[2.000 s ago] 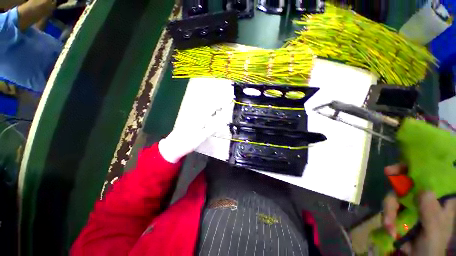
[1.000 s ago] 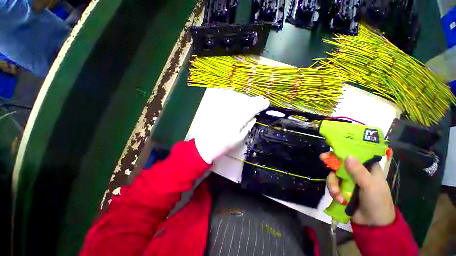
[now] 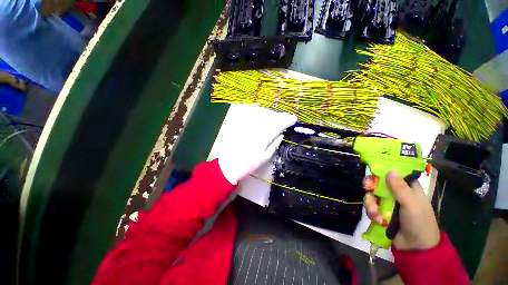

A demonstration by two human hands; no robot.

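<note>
A black plastic housing (image 3: 317, 175) lies on a white board (image 3: 253, 186), with oval openings along its far side. Thin yellow lead wires (image 3: 312, 193) run across it. My left hand (image 3: 250, 142), in a white glove, is at the housing's upper left corner with its fingertips on the edge; whether it grips the housing or a wire end is not clear. My bare right hand (image 3: 409, 211) is closed around the grip of a lime green glue gun (image 3: 384, 158). The gun's nozzle points left over the housing's far side and is partly hidden.
Yellow-green wire bundles (image 3: 301, 99) lie behind the housing, with a larger heap (image 3: 434, 83) at right. Spare black housings (image 3: 253, 53) stand at the back. A black box (image 3: 465, 156) is at right. A green conveyor (image 3: 111, 128) with a chipped edge runs at left, a person's blue clothing (image 3: 33, 42) beyond.
The glue gun came in from the right to over the housing, and my left hand moved to its upper left corner. In the last second both hands have barely moved.
</note>
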